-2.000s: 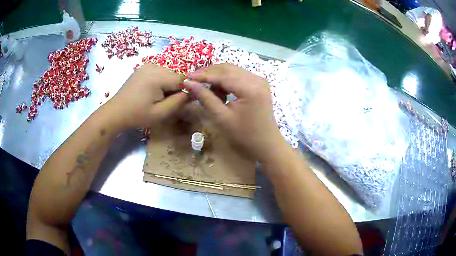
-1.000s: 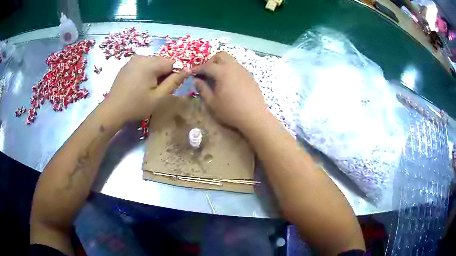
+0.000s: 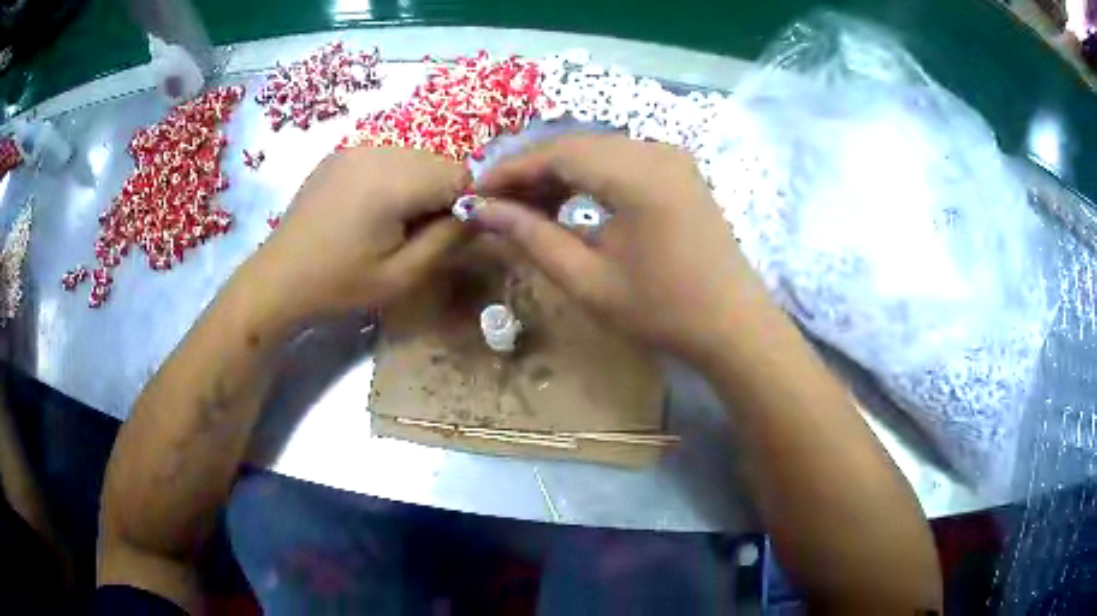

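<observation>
My left hand (image 3: 373,229) and my right hand (image 3: 614,229) meet above the far edge of the brown cardboard pad (image 3: 517,391). A tiny white piece (image 3: 467,208) with a dark centre is pinched between their fingertips; some red shows beside it. A second white part (image 3: 582,215) with a dark centre shows by my right hand's curled fingers. The white glue pot (image 3: 498,326) stands upright on the stained pad. The heap of red parts (image 3: 469,102) lies beyond my hands, with white parts (image 3: 632,102) to its right.
Bamboo sticks (image 3: 529,436) lie along the pad's near edge. Other red-and-white heaps lie at left (image 3: 169,181) and far left of centre (image 3: 319,87). A white bottle (image 3: 176,69) stands behind. A large clear bag (image 3: 890,241) and clear trays (image 3: 1053,481) fill the right. A green belt (image 3: 541,27) runs beyond.
The view has shifted a little. A white piece now shows between my fingertips, and another shows by my right hand's fingers. My hands remain together, and the pot still stands on the pad.
</observation>
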